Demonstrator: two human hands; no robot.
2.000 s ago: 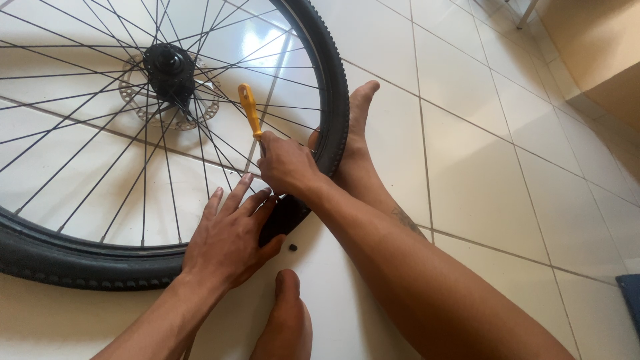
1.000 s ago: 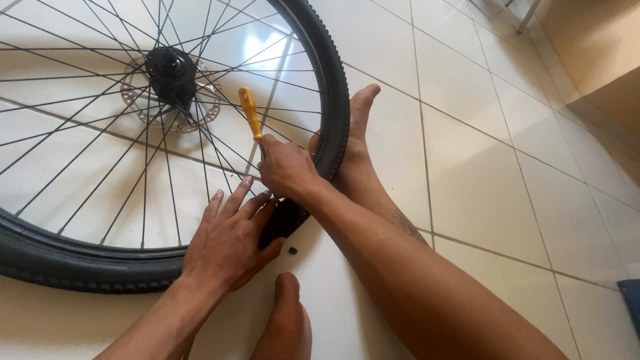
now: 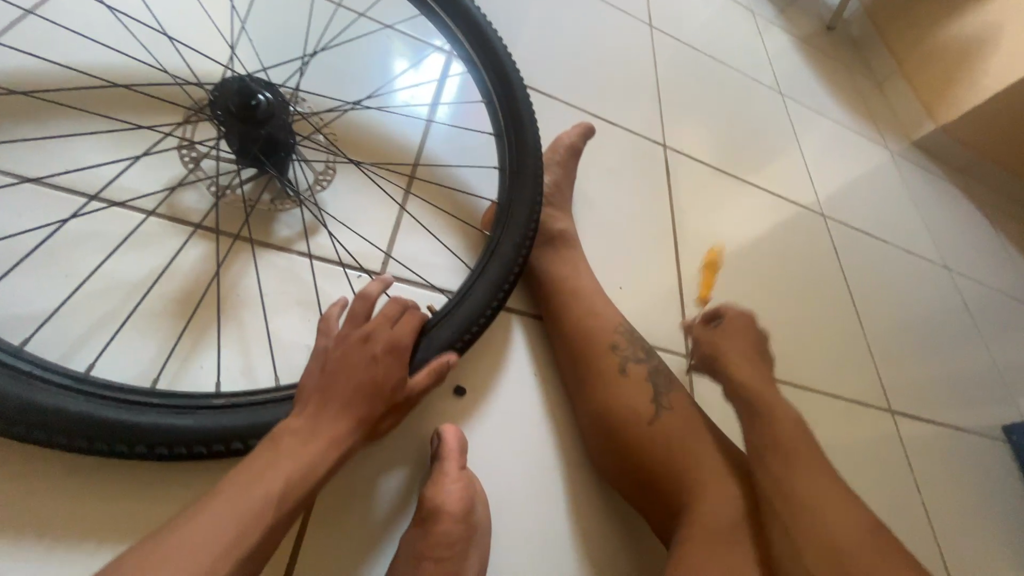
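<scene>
A bicycle wheel with its black tyre fitted lies at the left, with a black hub, thin dark spokes and a disc brake rotor. My left hand rests over the rim and tyre at the wheel's lower right, fingers spread. Close to its fingertips a small brass-coloured valve stem shows at the rim. Away to the right, above the floor, my right hand grips a screwdriver with a yellow handle, its shaft pointing down. The hand and tool are blurred.
A small black cap-like piece lies on the tiled floor beside my left thumb. My bare foot is at the bottom centre, and my other leg stretches past the tyre. A dark blue item sits at the right edge.
My right hand has moved away from the rim to the right, taking the yellow-handled screwdriver with it. My left hand remains on the wheel. The valve stem at the rim now shows.
</scene>
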